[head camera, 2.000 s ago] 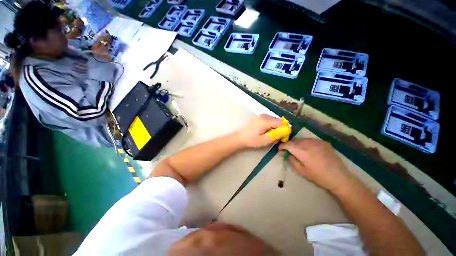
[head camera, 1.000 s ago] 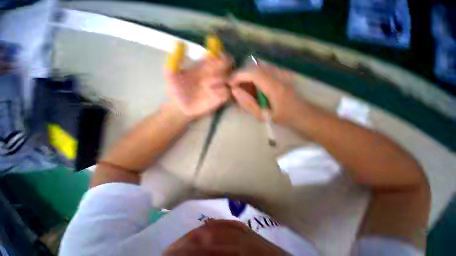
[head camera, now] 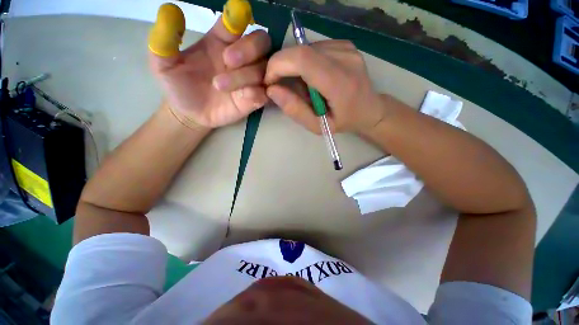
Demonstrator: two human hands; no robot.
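Note:
My left hand [head camera: 212,82] is palm up, with yellow finger cots [head camera: 166,30] on the thumb and forefinger, which are spread apart. Its other fingers are curled, and their tips meet my right fingertips. No object shows between the yellow cots. My right hand [head camera: 330,79] holds a pen-shaped tool [head camera: 317,101] with a green section, a clear barrel and a dark end. The tool lies across the hand, its metal tip pointing away from me. Right thumb and forefinger are pinched at the left fingertips; whether anything small is between them is hidden.
Two beige boards [head camera: 292,197] have a green gap between them. White wipes [head camera: 384,184] lie beside and beyond my right forearm. A black box [head camera: 47,159] with a yellow label and cables is at the left. Blue trays [head camera: 568,44] sit on the green conveyor at the upper right.
The view has shifted down towards my body. The yellow-capped fingers, together near the right hand two seconds ago, are now spread apart. My right hand still holds the tool.

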